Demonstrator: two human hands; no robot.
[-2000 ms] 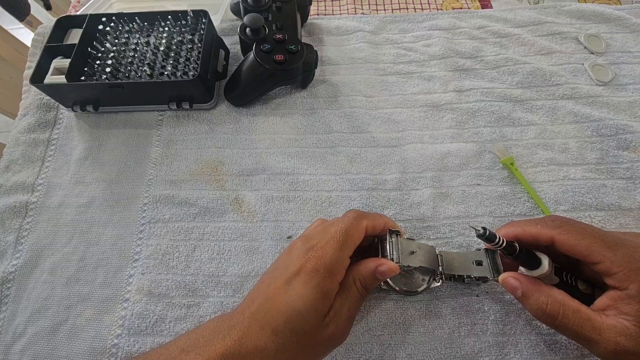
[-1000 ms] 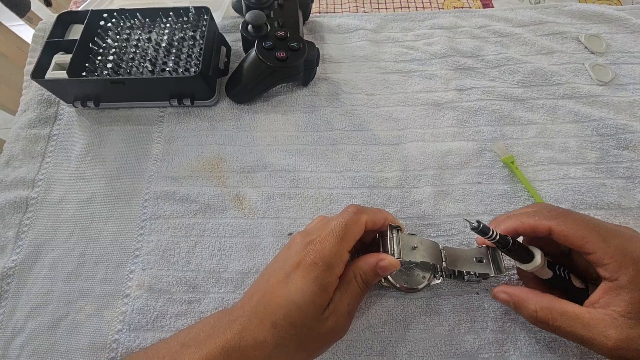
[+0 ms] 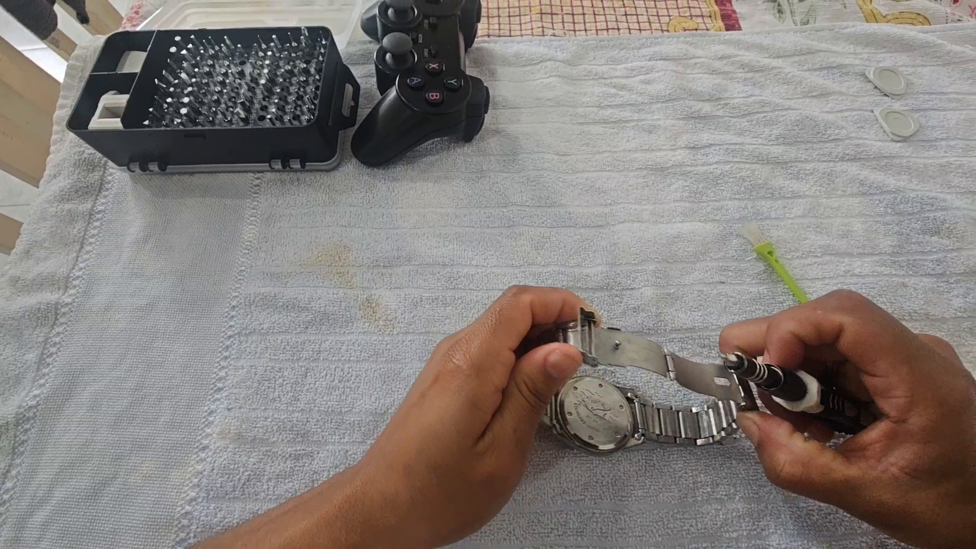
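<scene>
A metal wristwatch point(image 3: 597, 414) lies case back up on the towel, its link bracelet point(image 3: 686, 422) running to the right. The unfolded clasp point(image 3: 637, 351) is raised above the case. Between thumb and index finger, my left hand point(image 3: 488, 389) grips the clasp's left end. My right hand point(image 3: 862, 404) pinches the clasp's right end with thumb and fingertips and also holds a black precision screwdriver point(image 3: 797, 387), its tip pointing left near that end. Part of the screwdriver handle is hidden in the right hand.
A black bit case point(image 3: 229, 136) full of screwdriver bits stands at the upper left, beside a black game controller point(image 3: 427, 107). A small green brush point(image 3: 779, 268) lies just beyond my right hand. Two small pale plastic pieces point(image 3: 888, 80) point(image 3: 898, 123) rest at the upper right.
The clasp has been lifted, and the watch's case back and link bracelet now show below it. My right hand has come back onto the clasp's right end, with the screwdriver lower.
</scene>
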